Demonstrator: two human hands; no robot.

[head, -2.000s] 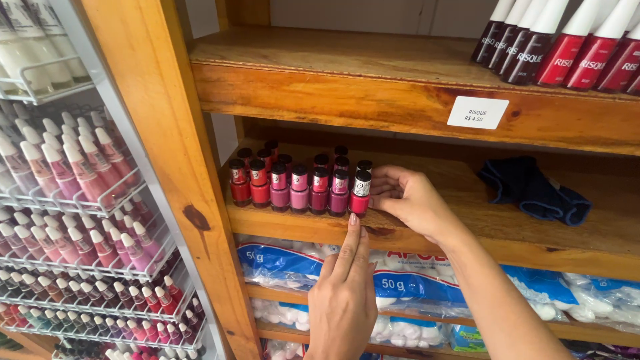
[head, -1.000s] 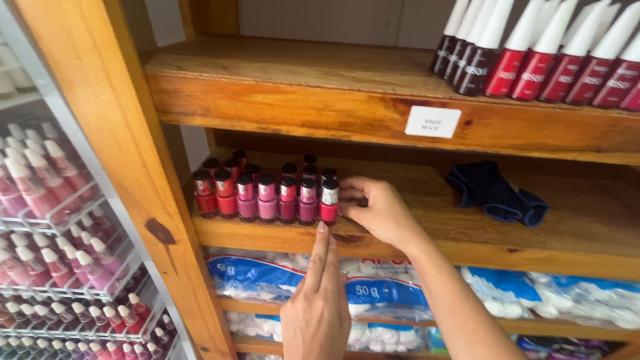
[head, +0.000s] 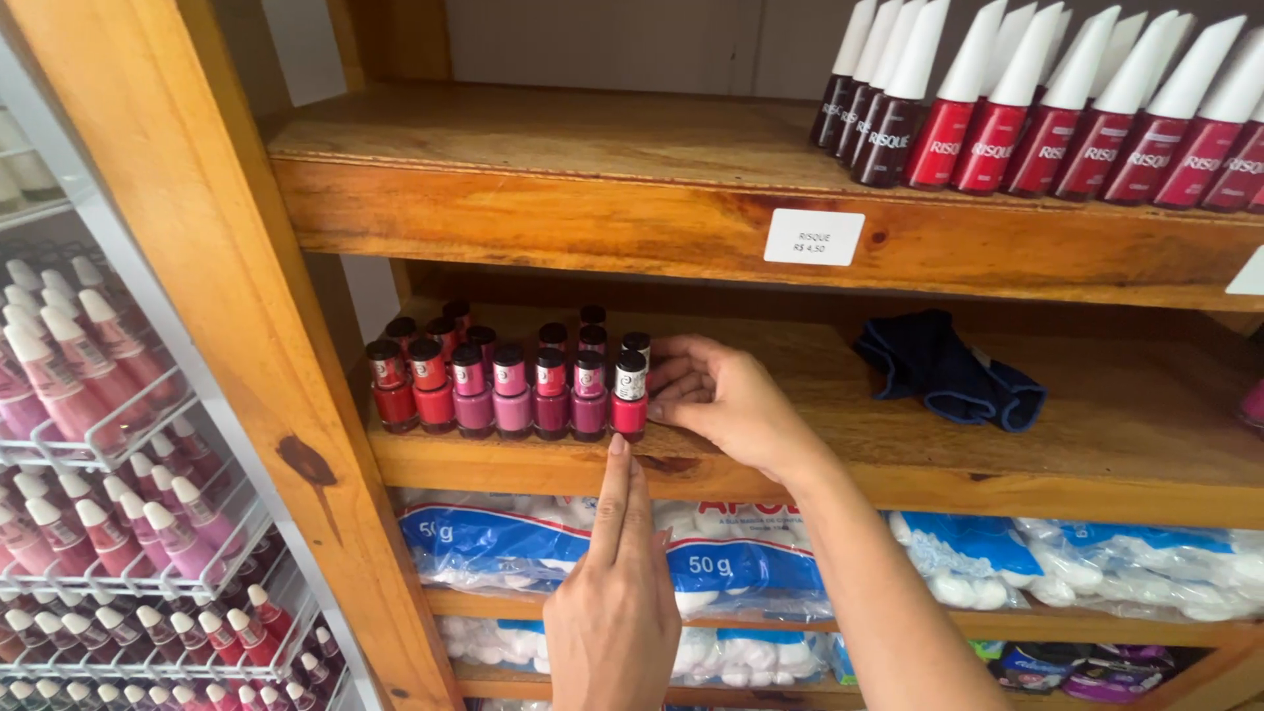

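Short nail polish bottles with black caps, red to pink and purple, stand in rows at the left end of the middle wooden shelf (head: 790,464). At the right end of the front row is a bright pink bottle (head: 630,397). The extended fingertips of my left hand (head: 617,583) touch its base from the front. My right hand (head: 726,400) is beside that bottle, its curled fingers at the right side of the row; whether they grip a bottle is partly hidden. A dark blue cloth (head: 948,370) lies crumpled further right on the same shelf.
Taller white-capped polish bottles (head: 1037,128) stand on the upper shelf, above a price tag (head: 814,237). Bags of cotton balls (head: 612,553) fill the shelves below. A wooden post (head: 217,296) separates these shelves from wire racks of polish (head: 148,425) at left.
The view has shifted somewhat and come closer. Both hands keep about the same place at the right end of the bottle row.
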